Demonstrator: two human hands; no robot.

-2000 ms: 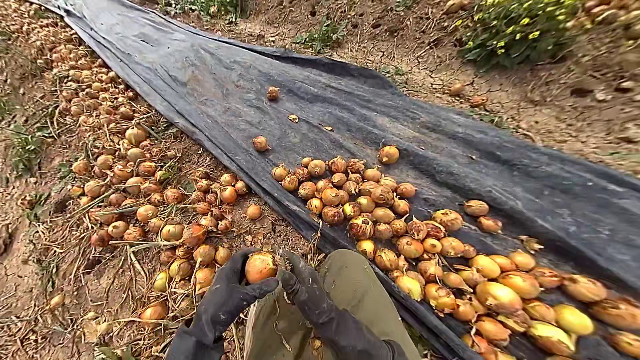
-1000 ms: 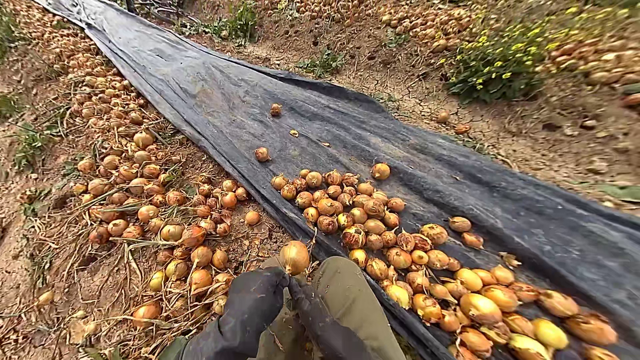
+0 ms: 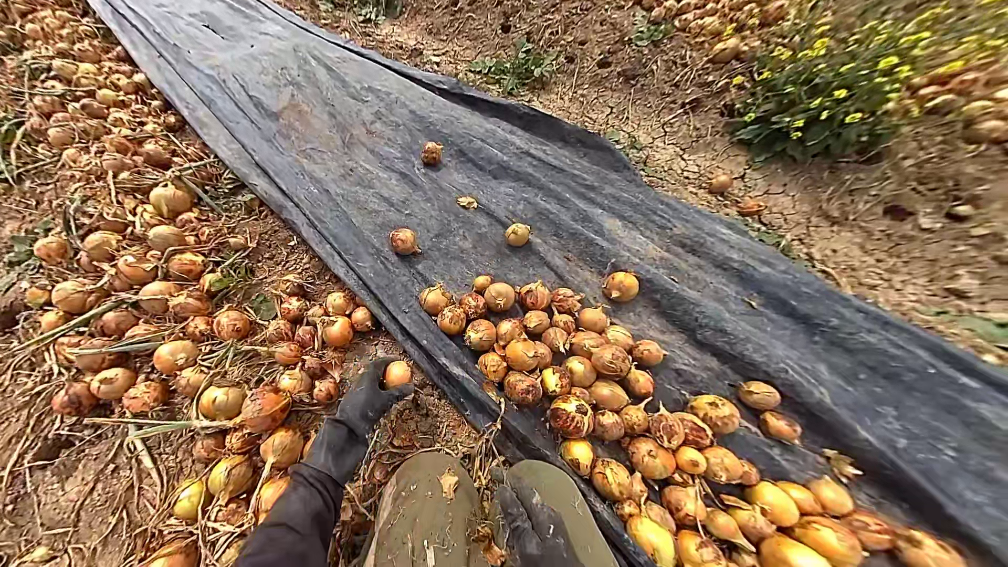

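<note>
My left hand (image 3: 368, 402), in a dark glove, reaches to the soil between the onion pile and the sheet, its fingers around a small yellow onion (image 3: 398, 374). My right hand (image 3: 535, 520), also gloved, lies low over my right knee, partly cut off by the frame; its fingers are hard to make out. Many onions (image 3: 610, 361) lie heaped on a dark fabric sheet (image 3: 346, 150) to the right. A lone small onion (image 3: 517, 234) rests above that heap.
Unsorted onions (image 3: 175, 357) with dry stalks cover the soil at the left. My knees (image 3: 433, 504) are at the bottom centre, beside the sheet's edge. Beyond the sheet are cracked soil, a yellow-flowered plant (image 3: 827, 102) and more onions at the upper right.
The onion held up before my knees a second ago is no longer there. My left hand has moved forward to the ground onion. A small onion now lies on the sheet above the heap.
</note>
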